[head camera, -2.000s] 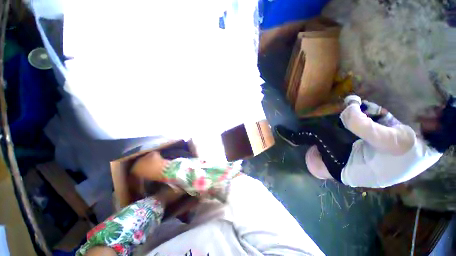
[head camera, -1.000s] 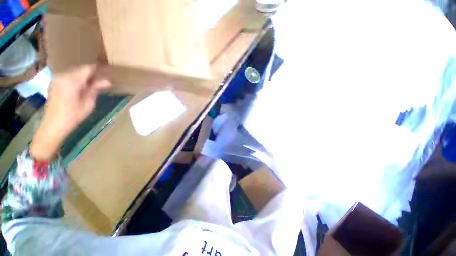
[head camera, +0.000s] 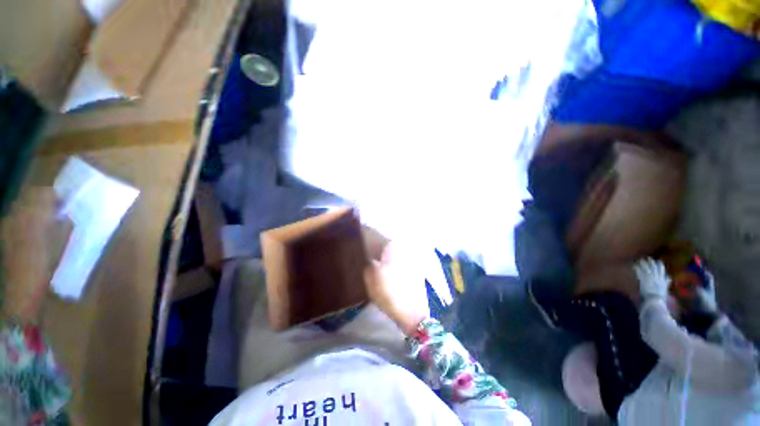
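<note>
My right hand (head camera: 385, 287) grips the right side of a small open brown carton (head camera: 321, 268) above my lap. The carton is tilted and its dark inside faces me; I see nothing in it. My left hand (head camera: 29, 241) is blurred at the left edge, over the cardboard-covered bench (head camera: 117, 349). Its fingers are beside the loose white foam pieces (head camera: 96, 218); I cannot tell if it holds one. Floral sleeve covers are on both forearms. The glaring white foam stack (head camera: 400, 108) stands ahead.
The bench edge runs along my left, with cartons (head camera: 137, 42) at its far end. At right, a person with white gloves (head camera: 654, 279) holds a small orange and blue tool (head camera: 692, 279) beside larger cartons (head camera: 637, 200). Blue material (head camera: 658, 58) lies behind.
The view has swung left to the bench and partly back. My left hand has left the carton at my lap, passed by the large bench carton and moved beside the foam pieces. My right hand has come into view again.
</note>
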